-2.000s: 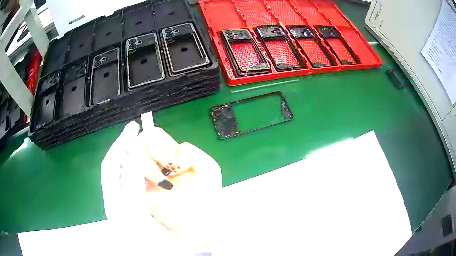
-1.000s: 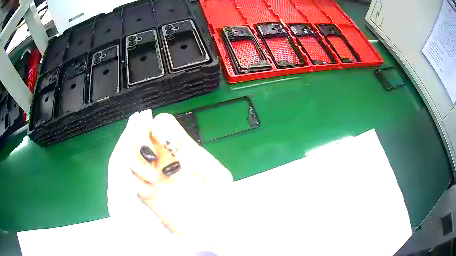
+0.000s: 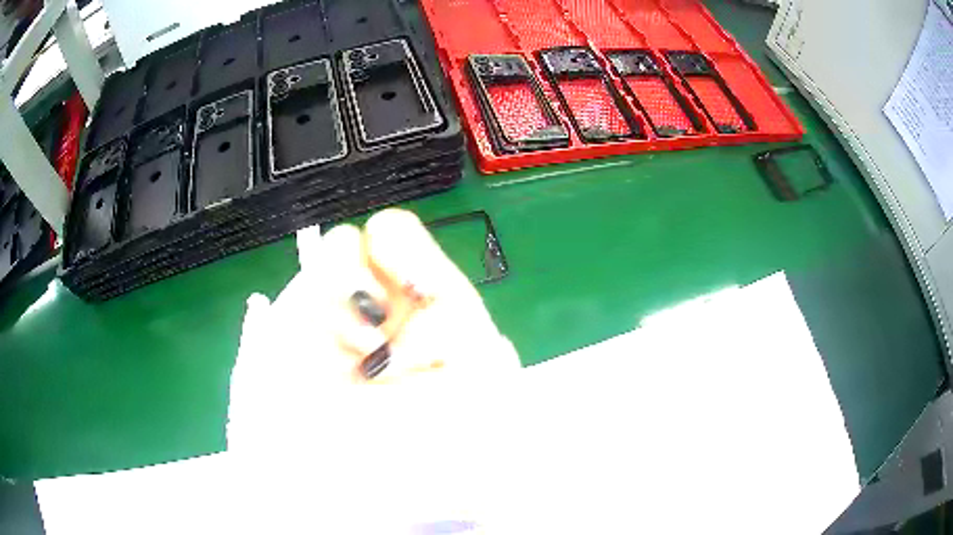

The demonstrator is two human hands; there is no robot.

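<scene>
My left hand (image 3: 284,350) and my right hand (image 3: 444,313) are close together over the near green surface, so overexposed that their outlines merge. Two dark nails or finger caps show between them. Small brownish marks lie by the fingers; I cannot tell whether a part is held. A black phone middle frame (image 3: 494,251) lies flat beyond my hands, its left part hidden behind them. The white work sheet (image 3: 669,418) spreads below and blends into my hands. A faint pale violet patch (image 3: 444,527) shows at the bottom edge.
A thick stack of black pocketed trays (image 3: 282,204) stands at the back left. A red tray (image 3: 627,152) with several black frames stands beside it. Another black frame (image 3: 775,178) lies on the green surface (image 3: 627,240) at the right. Pale cabinets stand at the far right.
The near frame has shifted left, partly behind my hands. The right-hand frame has come further into view and moved left. My hands have shifted right and slightly up.
</scene>
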